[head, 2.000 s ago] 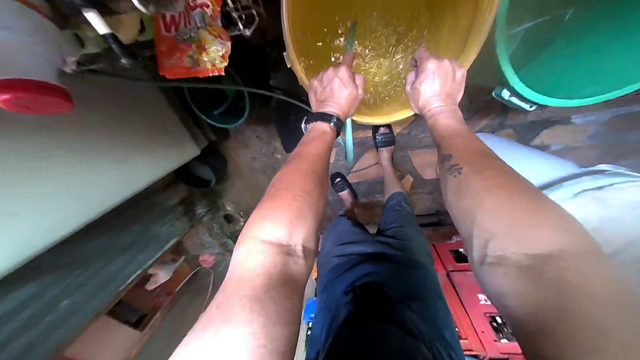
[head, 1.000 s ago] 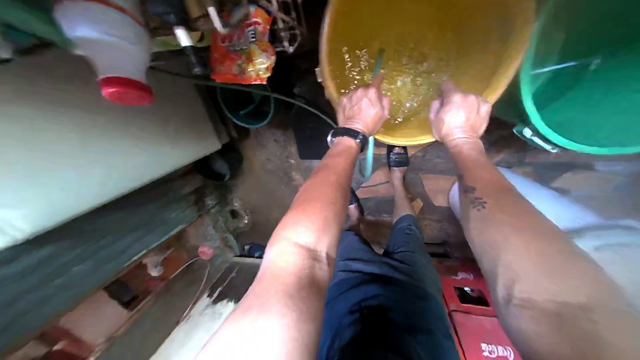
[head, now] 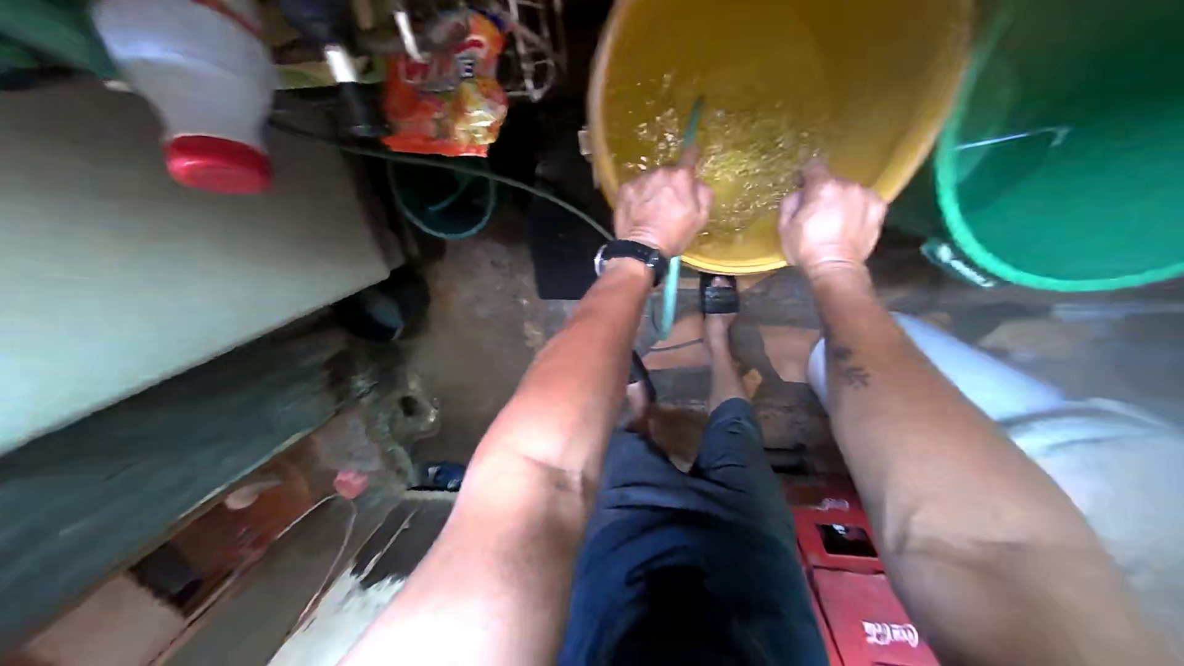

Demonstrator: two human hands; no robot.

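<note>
A big yellow plastic tub (head: 606, 102) with bubbling water in it is at the top centre. My left hand (head: 662, 208) is closed on the tub's near rim, left of the middle, and wears a black wristwatch (head: 633, 256). A pale green hose (head: 670, 301) passes under this hand, its end reaching into the water; whether the fingers press on it cannot be told. My right hand (head: 832, 222) grips the same rim farther right. The thumbs and fingertips are partly hidden.
A green plastic tub (head: 945, 176) stands close on the right. Red plastic crates (head: 869, 601) lie low right, beside a whitish sack-like thing (head: 1101, 462). A pale counter (head: 185, 277), a red-capped bottle (head: 217, 165) and an orange snack packet (head: 453, 92) are at left.
Both hands stay on the tub's rim, the hose still under the left one. The view has shifted to the left. One foot, seen in full at first, is now mostly behind the left forearm.
</note>
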